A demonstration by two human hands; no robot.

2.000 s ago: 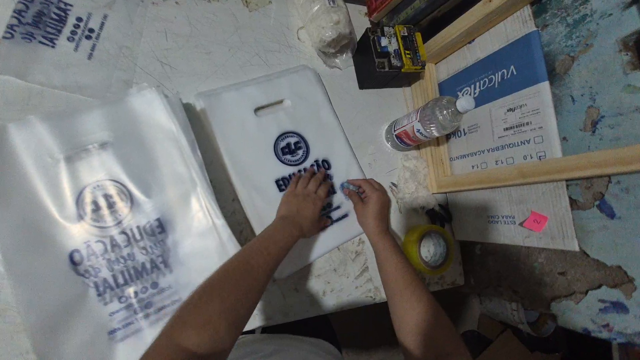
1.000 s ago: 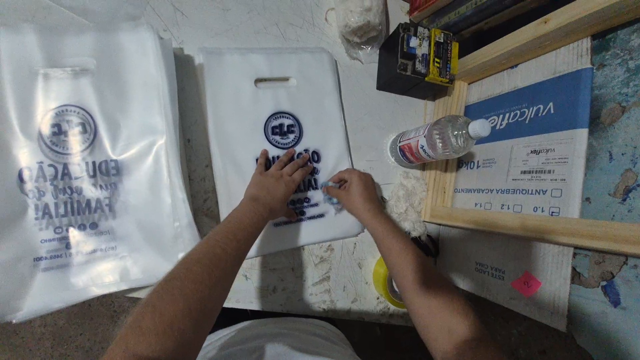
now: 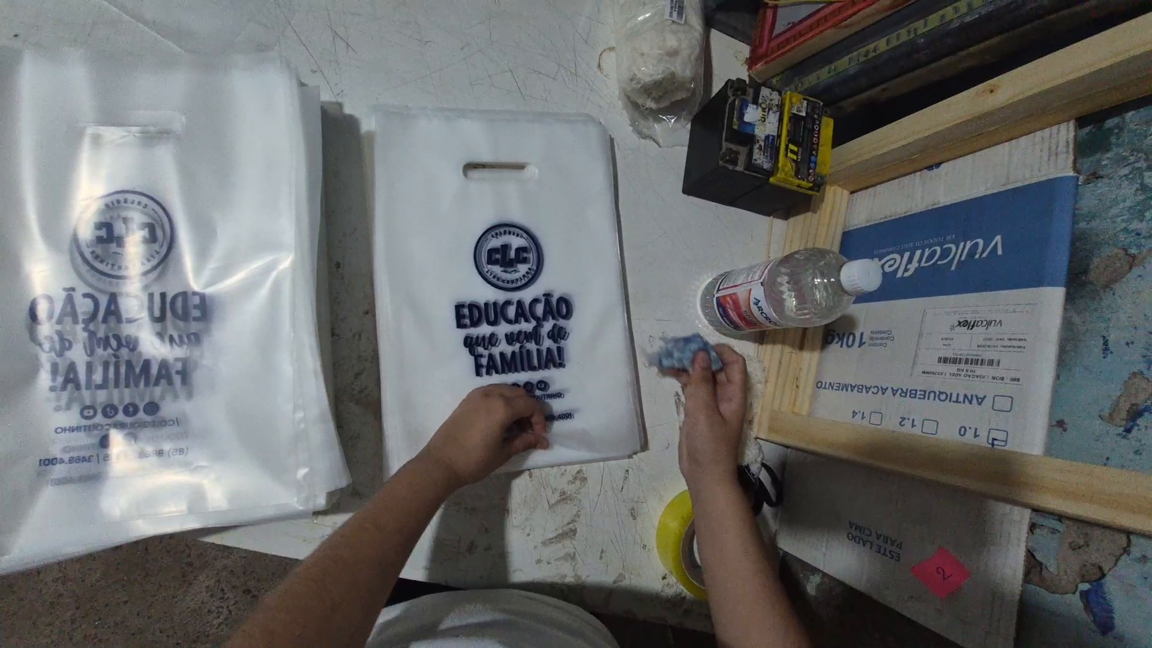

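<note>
A stack of white plastic bags (image 3: 423, 270) with die-cut handles and dark blue print lies in front of me. My left hand (image 3: 495, 432) rests at the lower print of the top bag, fingers curled and bent; whether they pinch the film cannot be made out. Right of the stack, my right hand (image 3: 711, 387) holds a crumpled blue-and-white cloth (image 3: 688, 353) between thumb and fingers, off the bags. To the left lies a larger pile of clear printed plastic bags (image 3: 243, 342), its print reversed. Near my right hand a clear plastic bottle (image 3: 792, 288) with a white cap lies tilted.
A wooden frame (image 3: 945, 468) lies over a cardboard box panel (image 3: 954, 360) at the right. Behind the bottle are a black battery (image 3: 733, 148) and a bag of whitish material (image 3: 661, 67). A yellow tape roll (image 3: 675, 544) sits by my right forearm, near the table's front edge.
My right hand has moved off the top bag to the right with the cloth. My left hand has drawn down toward the bag's lower edge, uncovering the print, and its fingers have curled.
</note>
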